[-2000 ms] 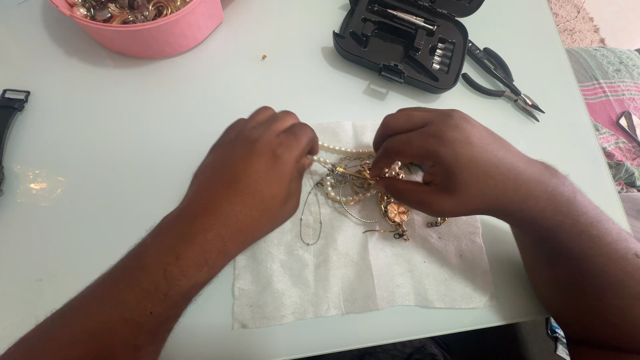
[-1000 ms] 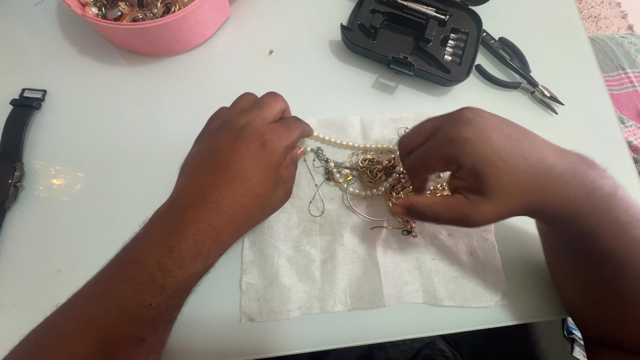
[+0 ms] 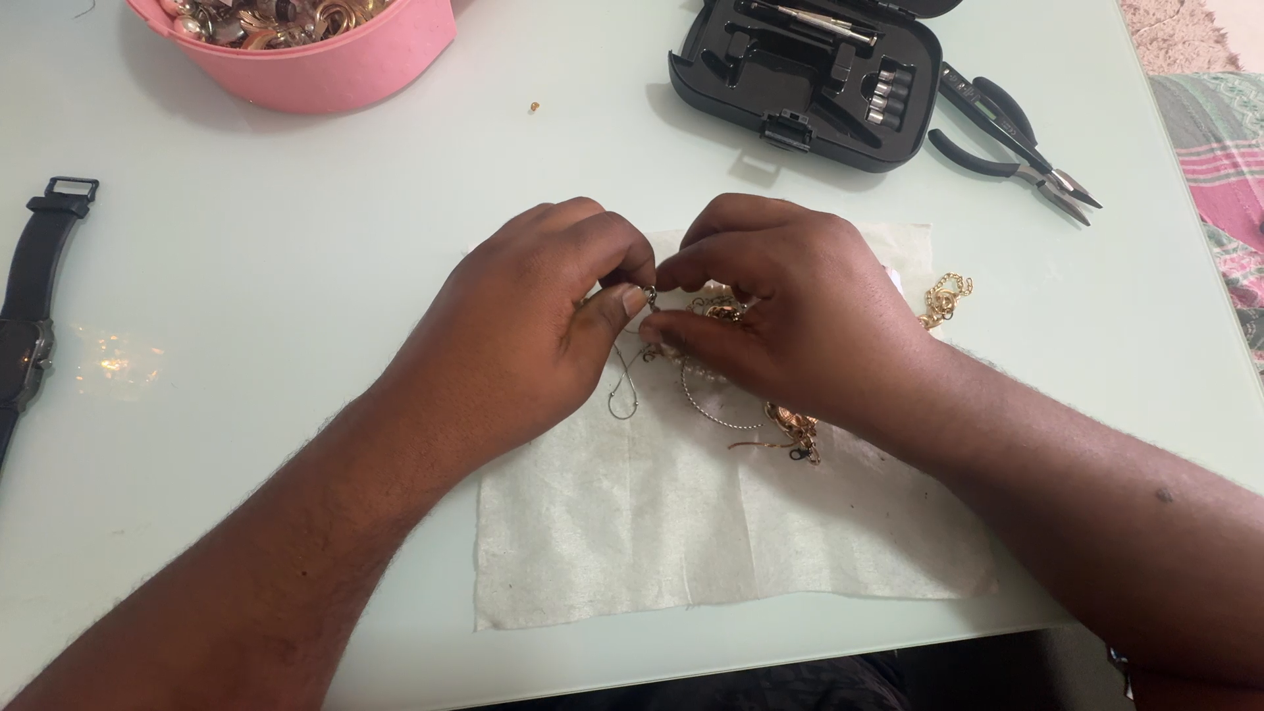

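A pale cloth (image 3: 612, 553) lies on the glass-topped table with a tangle of jewellery chains (image 3: 793, 423) on its upper part. My left hand (image 3: 533, 316) pinches a small dark metal piece, perhaps a clasp (image 3: 650, 294), between thumb and forefinger. Close against it, my right hand (image 3: 790, 296) has thumb and forefinger bent toward the same piece; whether they grip it is unclear. A thin silver loop (image 3: 623, 395) hangs down on the cloth below the left thumb. Gold chain (image 3: 946, 296) shows beyond the right hand, which covers much of the tangle.
A pink container (image 3: 326, 69) of jewellery stands at the upper left. An open black tool case (image 3: 810, 89) and pliers with black handles (image 3: 1017, 148) lie at the upper right. A black wristwatch (image 3: 25, 336) is at the left edge; a tiny gold piece (image 3: 534, 107) lies beyond the cloth.
My hands have come together above the left part of the tangle. The pearl strand that stretched from my left hand is no longer seen there. Gold chain now shows right of my right hand.
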